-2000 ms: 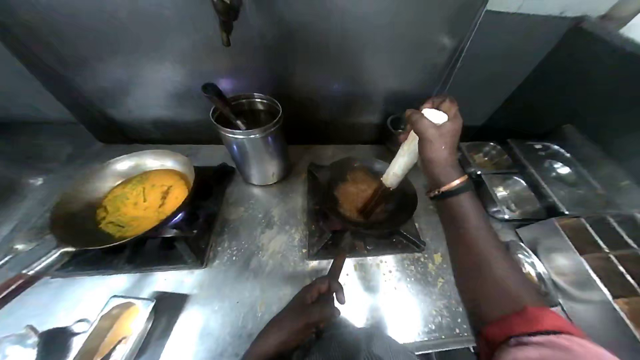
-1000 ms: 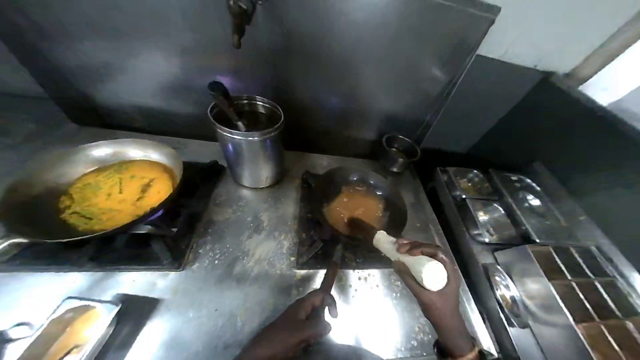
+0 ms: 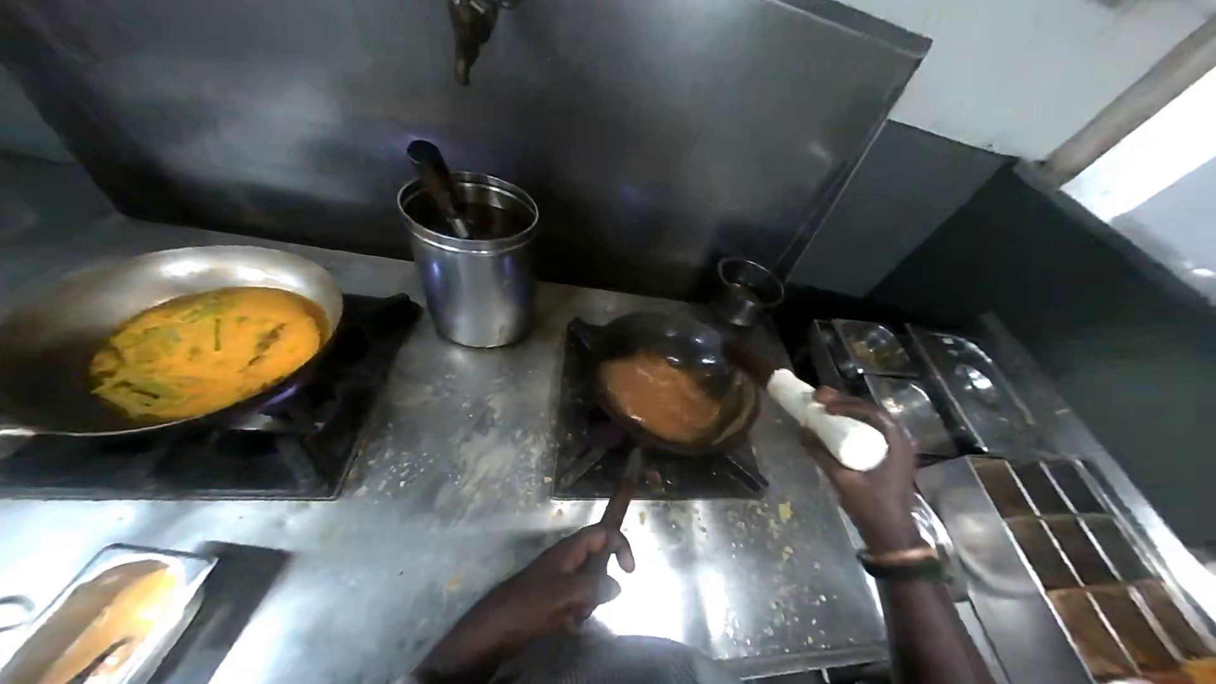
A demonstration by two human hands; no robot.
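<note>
A small dark pan [image 3: 679, 380] with brown sauce sits on the right burner. My left hand [image 3: 570, 579] grips the pan's handle [image 3: 622, 489] below it. In my right hand [image 3: 864, 456] is a utensil with a thick white-wrapped handle [image 3: 826, 418]; its dark end is over the pan's right rim, its tip hard to make out. To the left, a wide metal pan [image 3: 218, 261] holds yellow-orange curry with green pieces on another burner.
A steel canister [image 3: 480, 285] with a dark-handled utensil stands between the burners. A small steel pot [image 3: 746, 294] is behind the right pan. Steel containers [image 3: 921, 418] and a divided spice box [image 3: 1073, 541] line the right; a tray [image 3: 195, 570] of orange food lies lower left.
The wrapped utensil, upright over the sauce two seconds ago, then low at the pan's near right side, is now at its right rim. My left hand stays on the handle.
</note>
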